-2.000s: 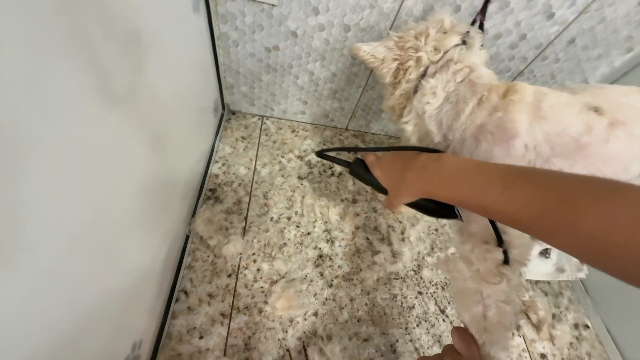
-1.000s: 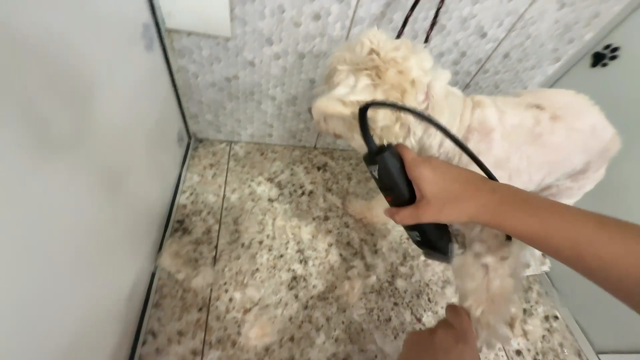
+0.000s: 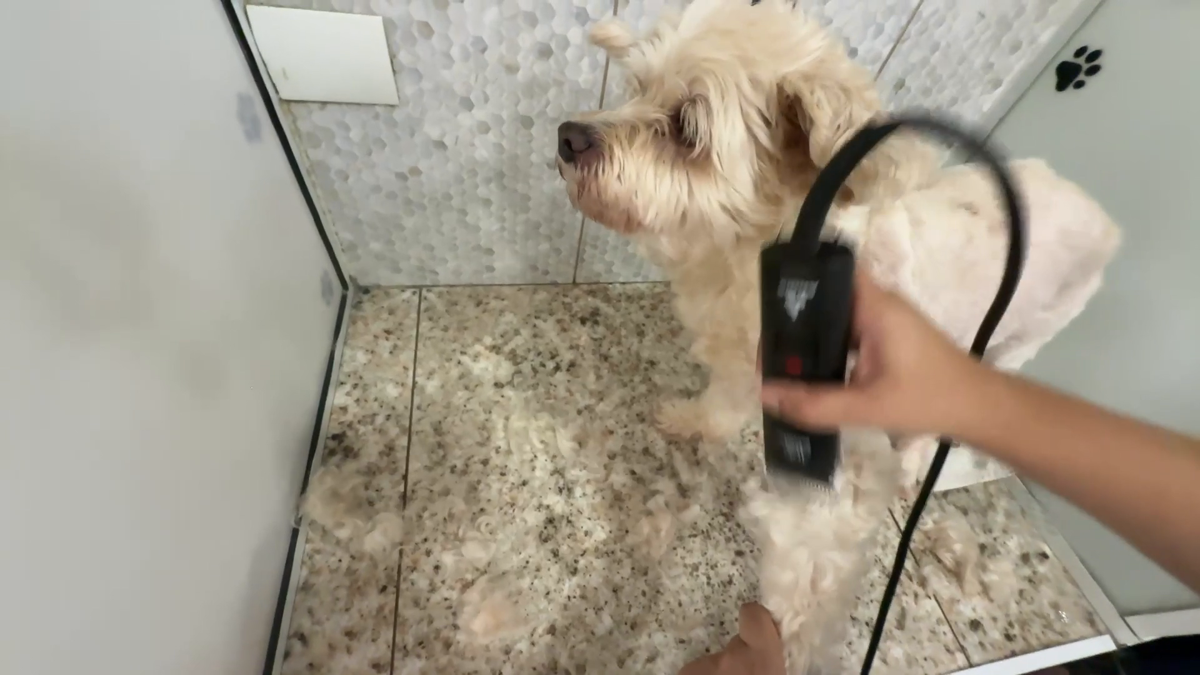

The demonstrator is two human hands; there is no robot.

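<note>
A cream-coloured dog [image 3: 712, 159] stands on the speckled stone surface, its head turned left and its back and flank cut short. My right hand [image 3: 891, 366] is shut around black corded hair clippers [image 3: 806, 328], blade end down at the top of the dog's long-haired foreleg [image 3: 816, 562]. The black cord [image 3: 1008, 272] loops up from the clippers and runs down past my forearm. At the bottom edge my left hand [image 3: 745, 647] holds the lower part of that foreleg; most of this hand is out of view.
Tufts of cut hair [image 3: 492, 609] lie scattered on the speckled surface [image 3: 562, 375]. A pale panel [image 3: 159, 328] rises at left, a hexagon-tiled wall [image 3: 469, 169] with a white plate [image 3: 323, 56] behind. Another panel [image 3: 1125, 187], with a black paw print, closes the right side.
The dog has turned its head so its muzzle points left in profile. The clippers, slanted before, now stand nearly upright in my right hand. My left hand stays low at the foreleg.
</note>
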